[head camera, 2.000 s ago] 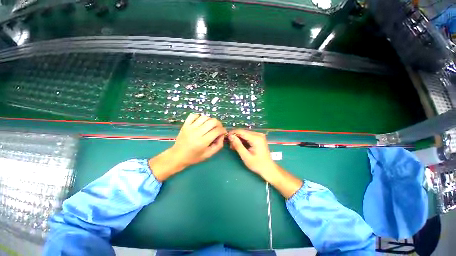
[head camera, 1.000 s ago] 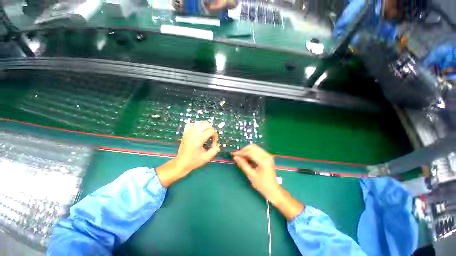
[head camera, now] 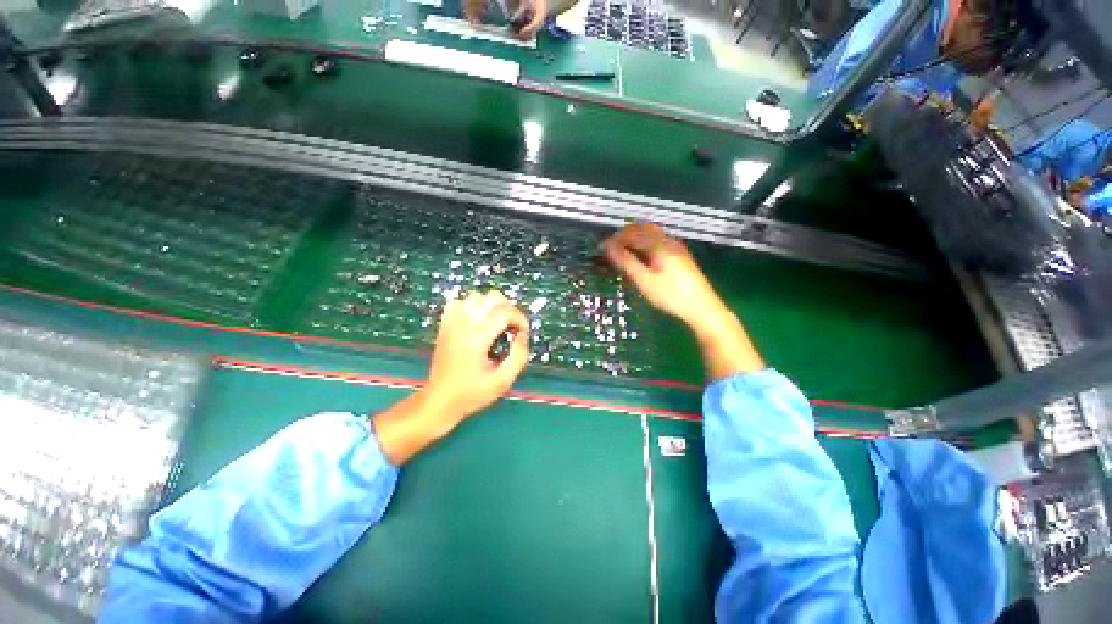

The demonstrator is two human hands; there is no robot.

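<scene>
My left hand (head camera: 478, 347) is curled around a small dark component (head camera: 501, 345), above the near edge of the clear blister tray (head camera: 402, 262). The tray's pockets hold many dark and shiny small parts. My right hand (head camera: 649, 262) is over the tray's far right corner, fingers bent down and slightly blurred. Its fingertips are at a dark spot; whether they hold a part cannot be told.
A second clear tray (head camera: 146, 238) lies to the left on the green belt. Glary stacked trays (head camera: 85, 427) are at near left. A metal rail (head camera: 549, 195) runs behind. A small label (head camera: 672, 446) and blue cloth (head camera: 937, 524) lie on the right. People are opposite.
My right hand has moved away from my left, forward to the tray's far right corner. My left hand stays near the tray's near edge with the dark component. The view has tilted up since the oldest frame.
</scene>
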